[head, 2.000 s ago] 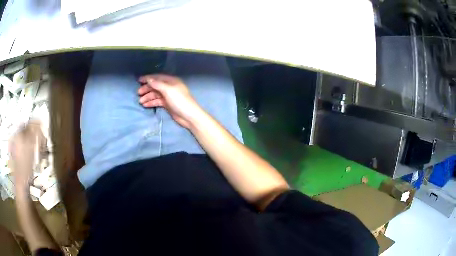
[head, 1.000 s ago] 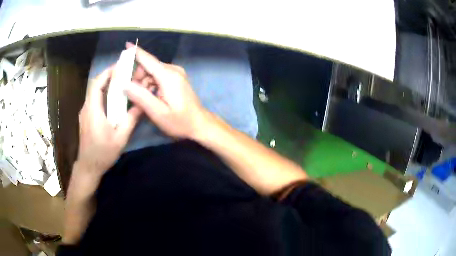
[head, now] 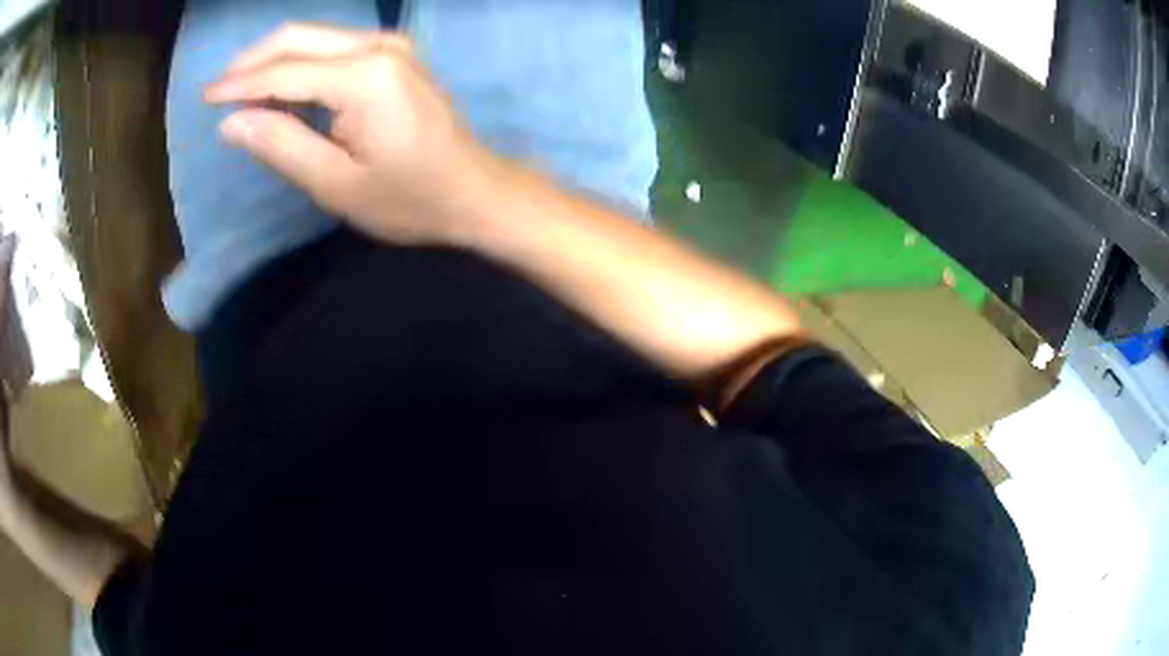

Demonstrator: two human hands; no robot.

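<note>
My right hand (head: pixel 353 122) is over my lap, thumb and fingers apart, with nothing in it. My left hand (head: pixel 12 320) is at the left edge over the carton side, mostly cut off and blurred; whether it holds anything cannot be seen. Loose white pieces (head: pixel 49 288) lie heaped at the far left, blurred. The brown carton wall (head: pixel 122 244) stands between them and my leg.
An open brown carton (head: pixel 942 352) is on the floor at the right, beside the green floor (head: pixel 840 237). A dark metal cabinet (head: pixel 974 180) stands at upper right. A corner of the white tabletop (head: pixel 1006 26) shows at the top.
The white piece held between both hands a second ago is no longer seen. My left hand has moved left to the picture's edge; my right hand has opened. The view has tilted down, away from the tabletop.
</note>
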